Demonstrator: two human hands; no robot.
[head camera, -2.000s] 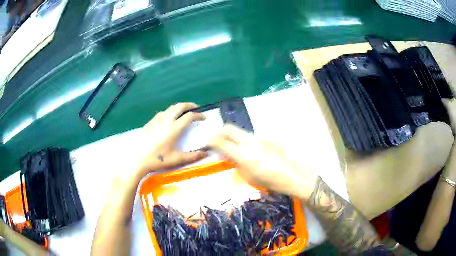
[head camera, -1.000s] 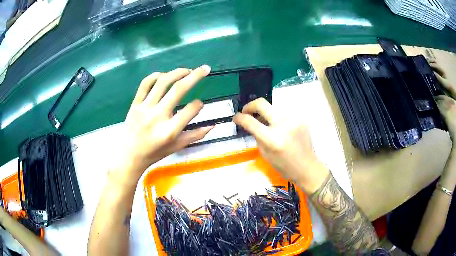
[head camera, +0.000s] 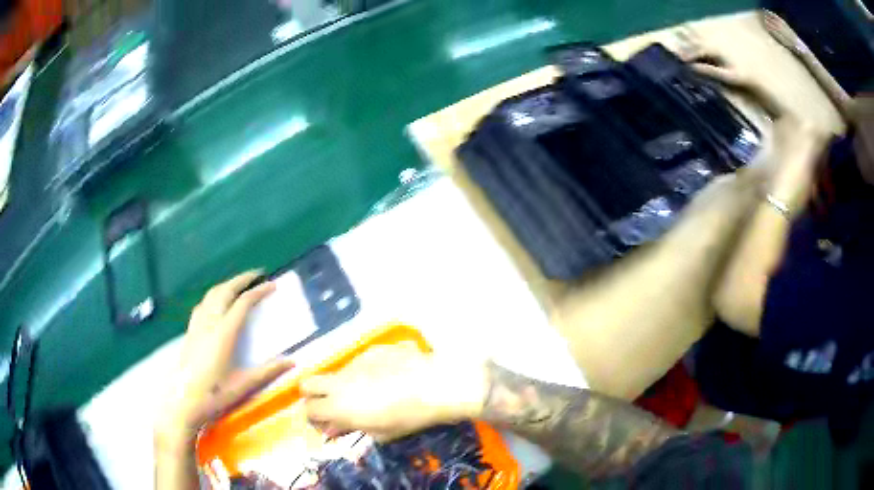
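Observation:
A black frame (head camera: 328, 287) with a large open window and a solid panel at its right end lies on the white work surface. My left hand (head camera: 222, 349) grips its left end between thumb and fingers. My right hand (head camera: 383, 390) is over the orange tray (head camera: 402, 335), fingers bent together near the dark strips. The image is blurred, so I cannot tell whether a strip is between its fingertips. The heap of black strips (head camera: 407, 466) fills the near part of the tray, partly cut off by the picture's lower edge.
Stacked black frames (head camera: 546, 191) sit on a cardboard sheet (head camera: 613, 335) at the right, with another person's arms (head camera: 757, 220) around them. A loose frame (head camera: 144, 311) lies on the green conveyor (head camera: 355, 172). A dark stack (head camera: 57, 450) stands at the left edge.
The view has swung to the right. My right hand has left the frame and moved over the tray. One frame shows under my left hand, where overlapping frames showed before.

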